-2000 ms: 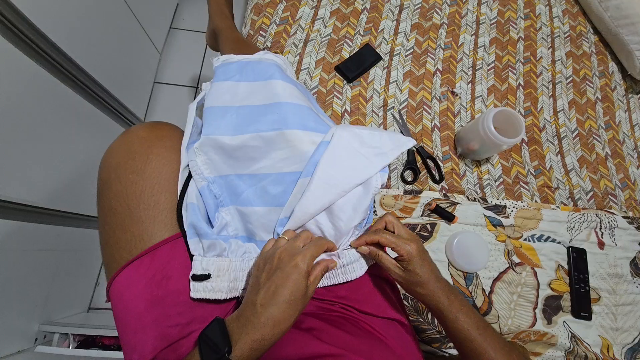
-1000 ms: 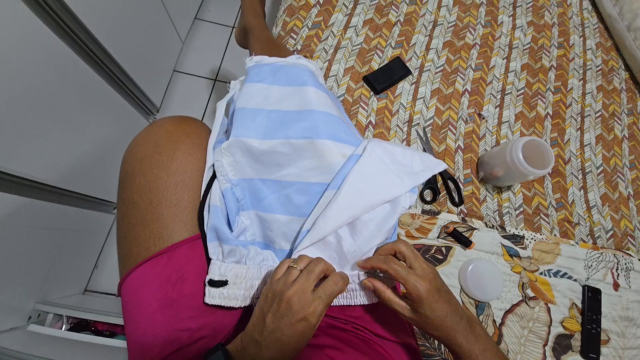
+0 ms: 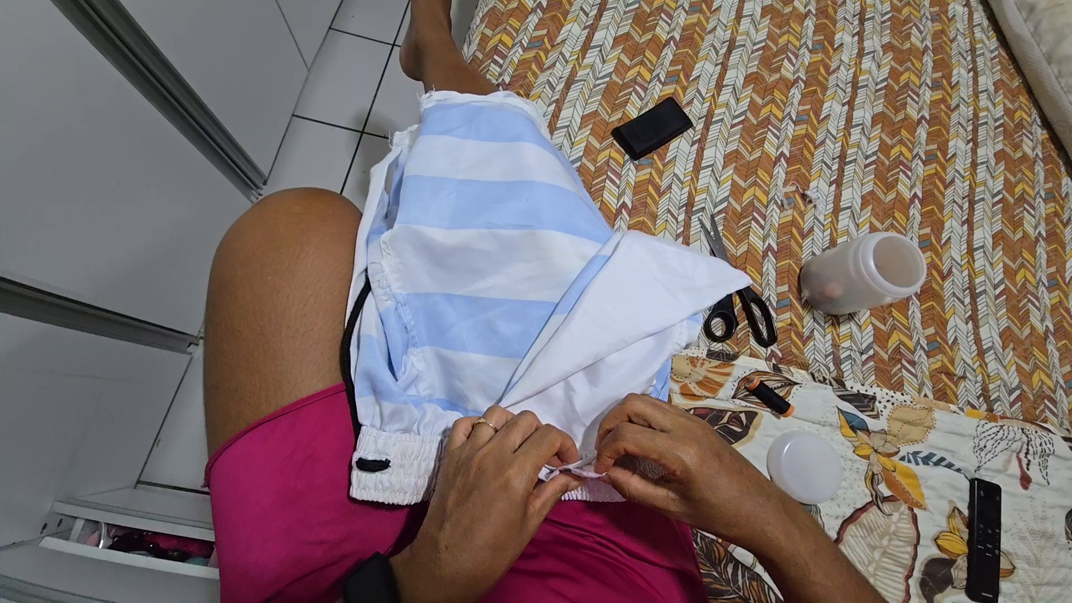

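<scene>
Blue-and-white striped shorts (image 3: 494, 260) lie across my lap, a white inner panel folded over at their right. My left hand (image 3: 502, 477), with a ring and a dark wristband, pinches the white fabric at the gathered elastic waistband (image 3: 398, 477). Close beside it, my right hand (image 3: 662, 456) grips the same edge between thumb and fingers. Whether a needle is between the fingertips cannot be seen. A black drawstring (image 3: 347, 352) runs down the left side of the shorts. Black-handled scissors (image 3: 741, 314) lie by the panel's tip, their blades partly hidden.
On the patterned bedspread (image 3: 837, 126) are a black phone-like object (image 3: 651, 128) and an uncapped translucent plastic jar (image 3: 863, 272). Nearer me, a spool of black thread (image 3: 769, 397), a round white lid (image 3: 804, 467) and a black remote control (image 3: 983, 540) lie on the floral cloth. An opened drawer (image 3: 134, 540) is at lower left.
The view has shifted somewhat. Both hands remain at the waistband, with small finger movements on the pinched fabric. The scissors, jar and spool stay where they were on the bed.
</scene>
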